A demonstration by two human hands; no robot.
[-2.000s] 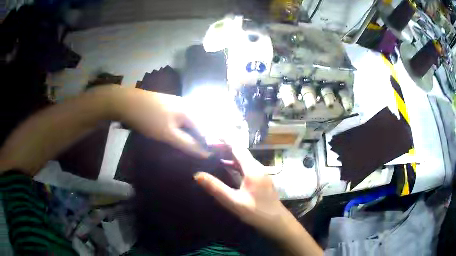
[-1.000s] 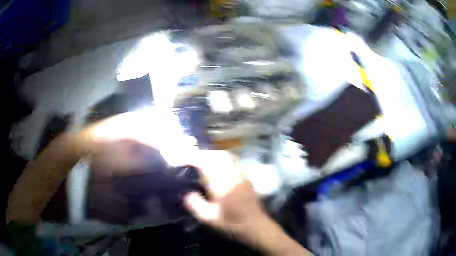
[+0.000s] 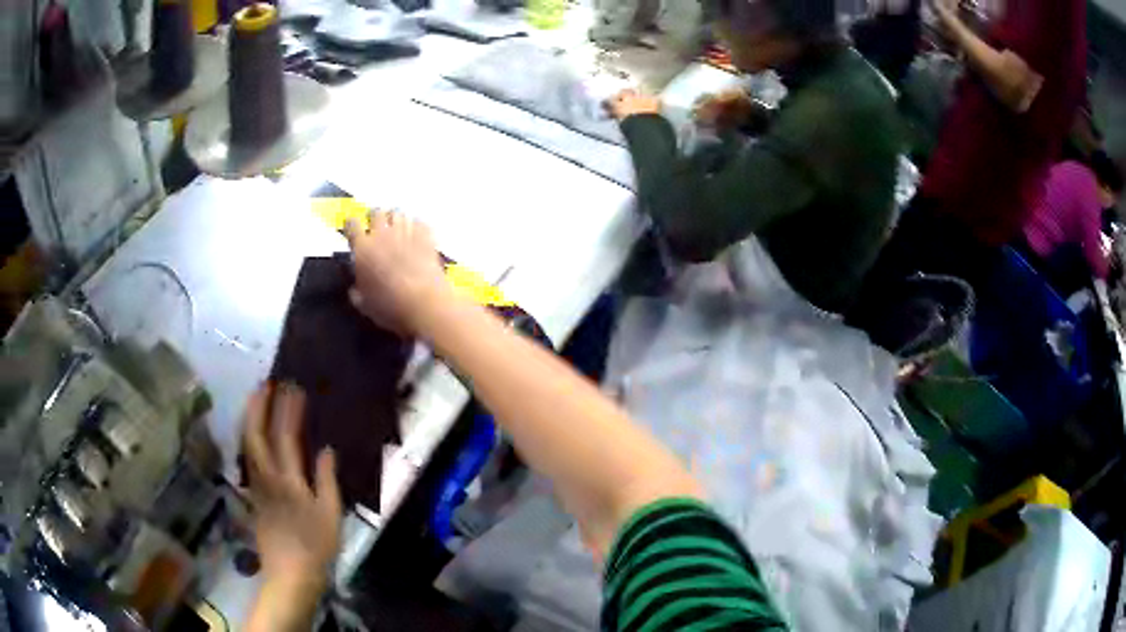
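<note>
The stack of dark brown cut pieces (image 3: pixel 340 370) lies on the white table right of the overlock machine (image 3: pixel 99 457), with a stepped edge on its right side. My right hand (image 3: pixel 395 274) is on the stack's far right corner, fingers bent over the edge; its fingertips are slightly blurred. My left hand (image 3: pixel 290 482) rests at the stack's near left edge, fingers apart and thumb spread. The machine shows only in part at the lower left, with its pale tension dials; its needle area is not visible.
Yellow-black tape (image 3: pixel 475 284) runs beside the stack. Thread cones (image 3: pixel 257 93) stand at the back left. Light grey panels (image 3: pixel 753 420) are piled at the right. A person in a dark green top (image 3: pixel 790 161) works beyond, with others behind. A white bin (image 3: pixel 1025 574) stands lower right.
The view has swung right, away from the needle area. My hands have left the machine and are now at the brown stack on the right. The grey panels and other people have come into view.
</note>
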